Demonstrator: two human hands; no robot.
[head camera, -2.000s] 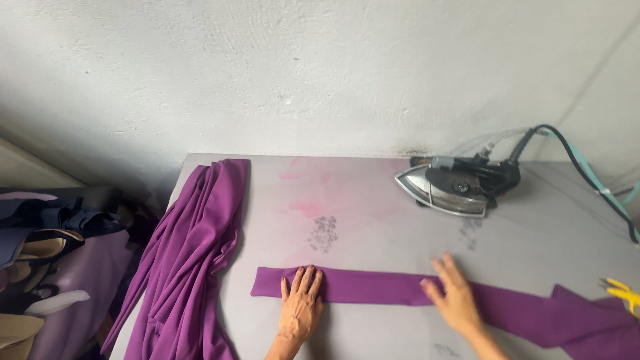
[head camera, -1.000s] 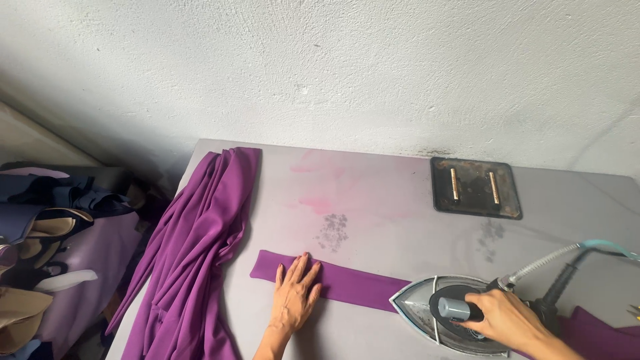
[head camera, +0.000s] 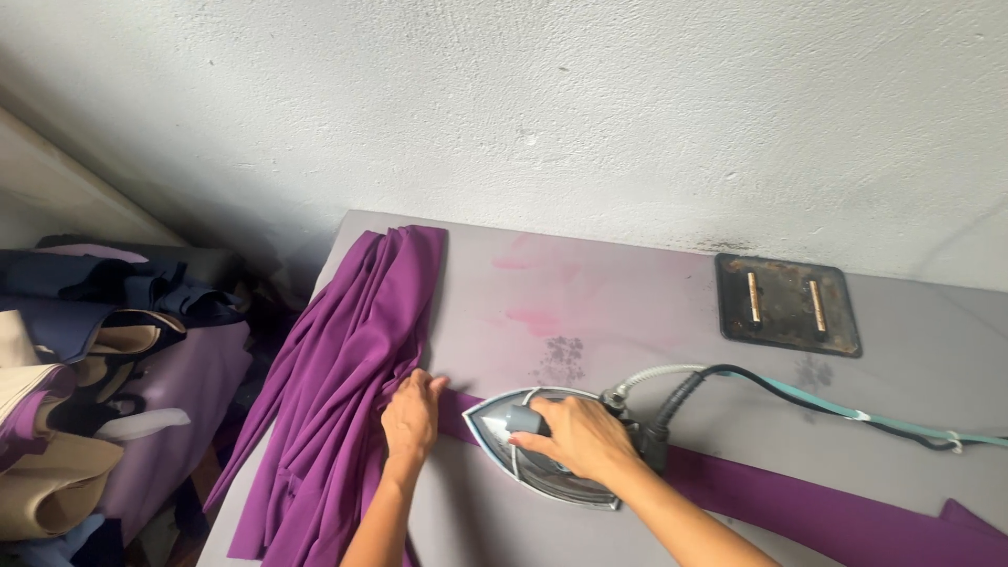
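My right hand (head camera: 579, 441) grips the handle of a steam iron (head camera: 543, 472), whose pointed tip faces left. The iron rests on a flat purple fabric strip (head camera: 756, 488) that runs from my left hand to the lower right. At the strip's left end, my left hand (head camera: 413, 413) has its fingers curled down on the cloth, beside the gathered purple fabric (head camera: 346, 362); whether it pinches the strip is hidden. The gathered fabric lies in long folds over the left end of the grey padded ironing table (head camera: 630, 307).
A dark metal iron rest (head camera: 787, 305) with two raised bars sits near the white wall (head camera: 551, 118). The iron's hose and cable (head camera: 835, 405) trail off to the right. Rolled and folded fabric pieces (head camera: 94, 378) are piled left of the table.
The iron, on its rest two seconds ago, was taken up by my right hand and has since moved left along the strip. My left hand has moved left, next to the gathered fabric.
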